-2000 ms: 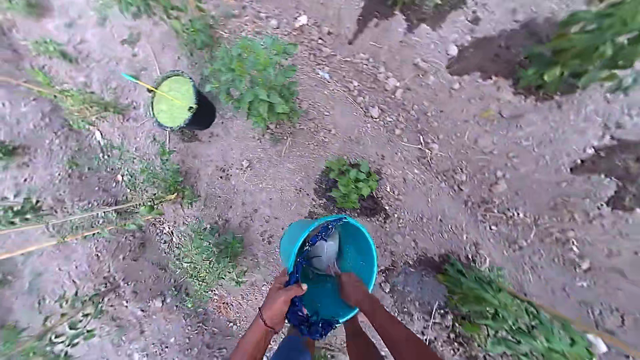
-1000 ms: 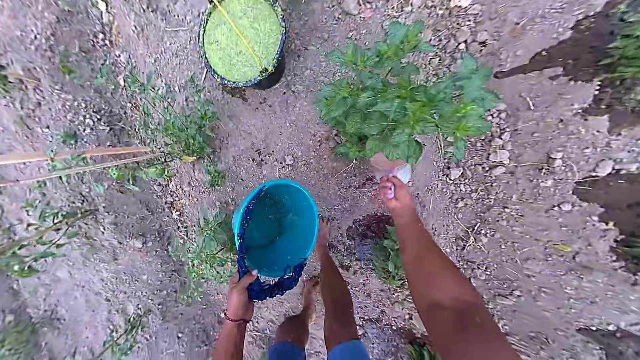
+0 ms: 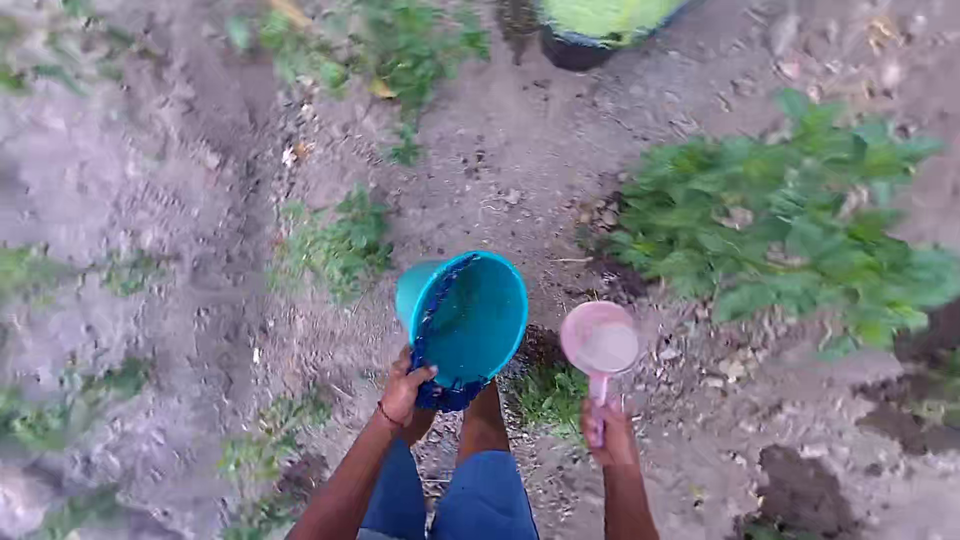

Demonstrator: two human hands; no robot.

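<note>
My left hand [image 3: 405,386] grips the near left rim of a teal plastic bucket [image 3: 480,322], its thumb over dark blue material wrapped along that part of the rim. The bucket is tilted and its inside faces up; how much liquid it holds is hard to tell. To the right of it, apart from the bucket, my right hand [image 3: 611,431] is closed around the handle of a pink plastic dipper [image 3: 600,337]. The dipper's round bowl faces up, with something pale in it that I cannot make out.
A large leafy plant [image 3: 772,225] grows at the right. Between bucket and dipper, near my legs, stands a small green plant [image 3: 551,397] by dark wet soil. A black bucket [image 3: 574,49] with bright green contents is at the top edge. Weeds [image 3: 337,244] grow on the left.
The dipper has come back from the leafy plant's base to beside the teal bucket. Two seconds ago my right hand was inside the bucket. The view has shifted.
</note>
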